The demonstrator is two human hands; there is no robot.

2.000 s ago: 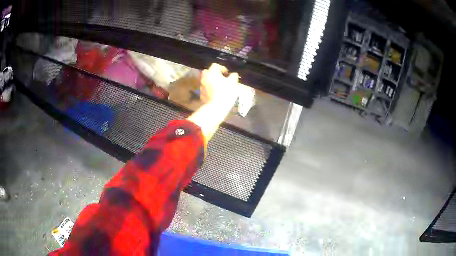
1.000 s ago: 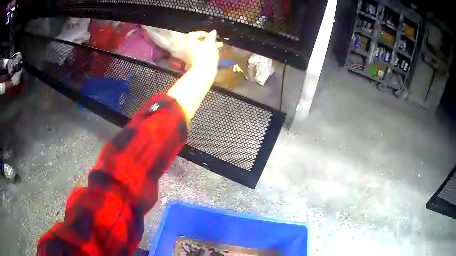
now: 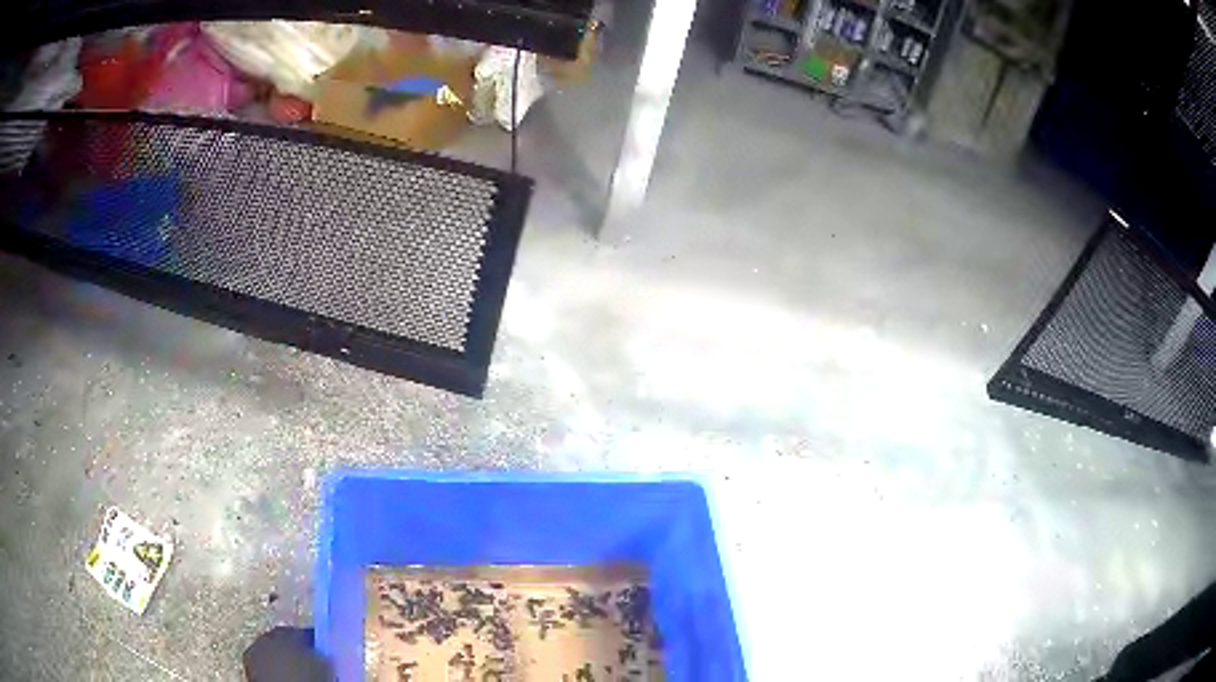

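Neither of my hands shows in the head view. A blue bin stands nearest in front of me, cut off by the bottom edge. A tan cardboard liner lies in it, with many small dark parts scattered on it. A black mesh door panel hangs at the upper left, above the floor. The dark edge of an upper panel crosses the top left.
Another mesh panel hangs at the right. A white post stands behind. A printed card lies on the floor at left. Bags, a cardboard box and shelves are at the back. A dark shape is at lower right.
The left arm in the red checked sleeve has gone out of view, off the upper panel's edge. The view has turned down and right, showing more of the bin and right panel.
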